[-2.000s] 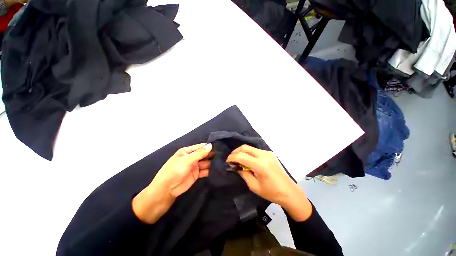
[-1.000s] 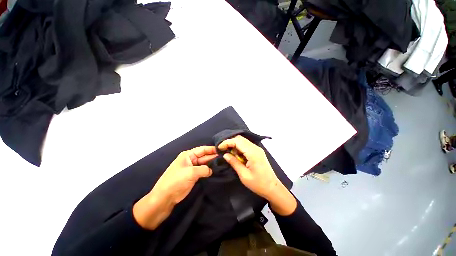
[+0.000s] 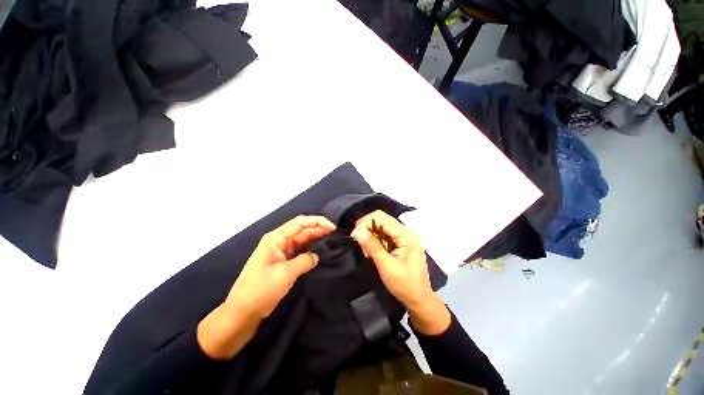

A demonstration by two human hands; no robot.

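A black garment [image 3: 255, 224] lies on the white tabletop in front of me, with a turned-back, pointed edge raised near my hands. My left hand [image 3: 272, 270] pinches the cloth between thumb and fingers. My right hand [image 3: 395, 258] is just to its right, with yellow snips [image 3: 380, 234] held in the fingers; its thumb and fingertip are closed at the cloth's edge, where a fine thread may be, too small to be sure. The snips are mostly hidden by the fingers. A dark label [image 3: 371, 315] lies on the garment below my hands.
A crumpled black garment pile [image 3: 100, 92] lies at the table's far left. The white table's corner [image 3: 533, 194] is to the right. Beyond it, black and blue denim clothes [image 3: 577, 181] hang or lie low, with black and white clothes [image 3: 648, 54] farther back above the grey floor.
My right hand first moved up and left toward my left hand, then slightly right; more of the yellow snips shows. The view has shifted, so the pile sits farther left.
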